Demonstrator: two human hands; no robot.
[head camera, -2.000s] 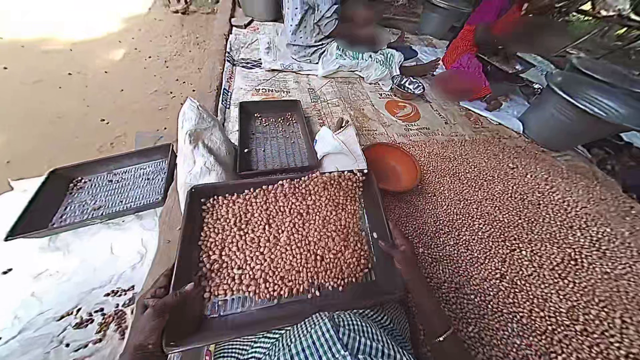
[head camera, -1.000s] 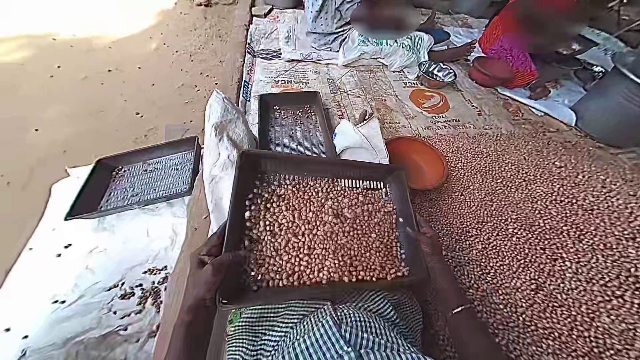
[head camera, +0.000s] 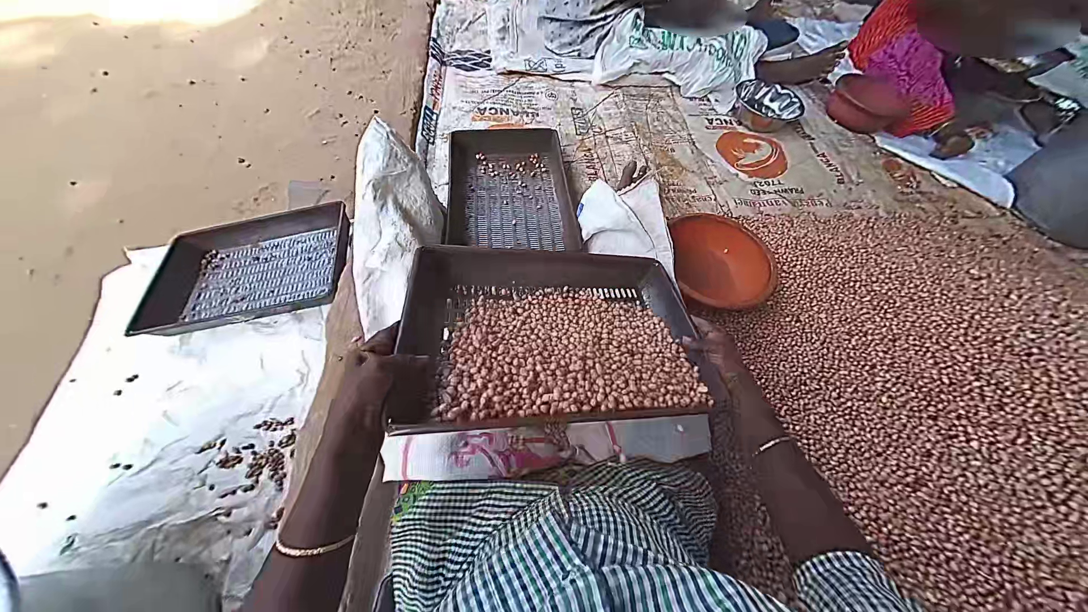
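Observation:
A dark slotted sieve tray (head camera: 544, 265) is held between my hands above my lap, tilted, with a heap of reddish-brown nuts or seeds (head camera: 569, 353) gathered toward its near and right sides. My left hand (head camera: 378, 374) grips the tray's left side near the front corner. On the opposite side my right hand (head camera: 716, 353) grips the right wall, its thumb at the rim. Just beyond lies a second slotted tray (head camera: 514, 204) with a few pieces in it. An orange bowl (head camera: 724, 259) sits to the right of the held tray.
Loose nuts or seeds (head camera: 918, 382) spread over the right side. A third slotted tray (head camera: 255, 272) and dark scraps (head camera: 259, 459) lie on white sheeting at left. White sacks (head camera: 391, 212) stand beyond my hands. Two people sit at the back near a metal bowl (head camera: 769, 102) and a grey tub (head camera: 1054, 183).
The nuts or seeds in the held tray have shifted toward its near side, baring more slots at the far edge. Both hands have kept their hold on the tray.

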